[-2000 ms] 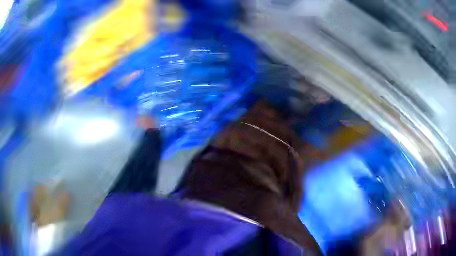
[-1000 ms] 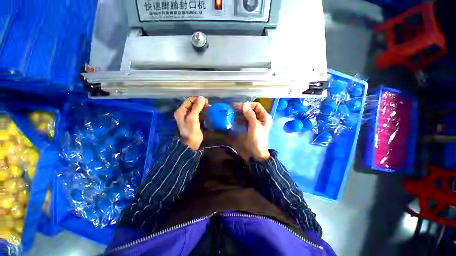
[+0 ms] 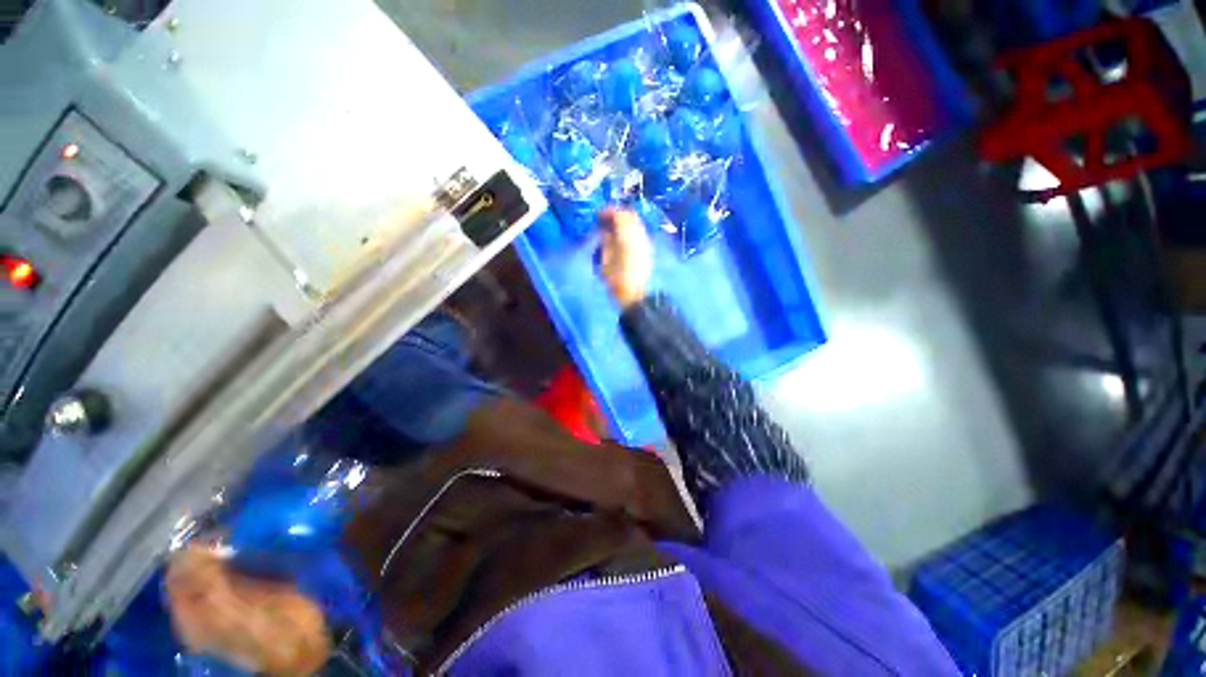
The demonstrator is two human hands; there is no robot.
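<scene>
My left hand (image 3: 251, 615), blurred at the lower left, is at a bagged blue ball (image 3: 284, 509) just in front of the sealer's sealing bar (image 3: 298, 384) and appears to grip its bag. My right hand (image 3: 626, 262) is over the light blue crate (image 3: 787, 284), at the near edge of the bagged blue balls (image 3: 648, 139) heaped in its far part. Its fingers point at the balls; whether they grip one is unclear. The grey-white heat sealer (image 3: 318, 113) fills the upper left, with a red light and a round knob.
A blue crate with magenta contents (image 3: 860, 73) is at the top right. A red plastic stool (image 3: 1091, 113) stands on the floor beyond it. A slatted blue crate (image 3: 1025, 589) is at the lower right. Something red (image 3: 571, 403) shows beside the light blue crate.
The view has swung right. My hands, together at a blue ball before the sealer a second ago, are apart: the left with a bagged ball, the right over the crate.
</scene>
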